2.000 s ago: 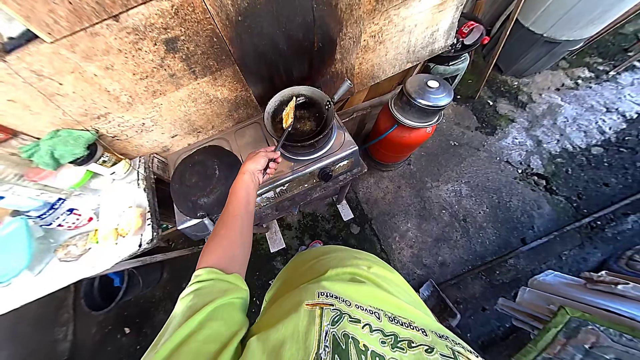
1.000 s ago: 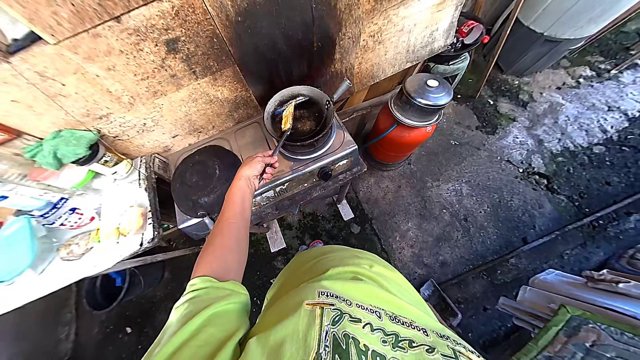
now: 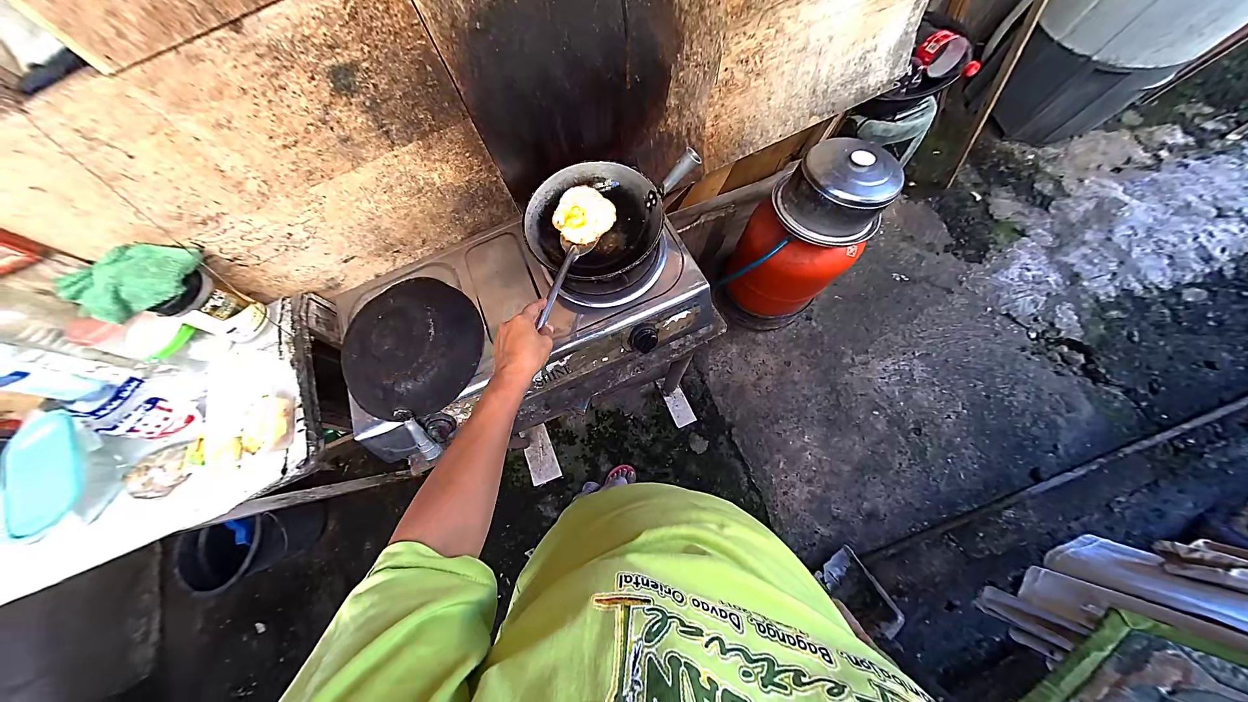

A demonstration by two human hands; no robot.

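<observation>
My left hand is closed around the metal handle of a cooking turner, whose head reaches into a dark frying pan. A fried egg, white with yellow patches, lies on the turner's head over the pan; the egg hides most of that head. Dark oil shows in the pan, which sits on the right burner of a two-burner gas stove. On the left burner lies a flat black pan. My right hand is out of sight.
A red gas cylinder with a lidded pot on top stands right of the stove. To the left, a table holds bags, a teal container and a green cloth. A plywood wall rises behind.
The egg on the turner stood edge-on and narrow in the earlier frames; now its broad face shows upward. My left hand still grips the handle.
</observation>
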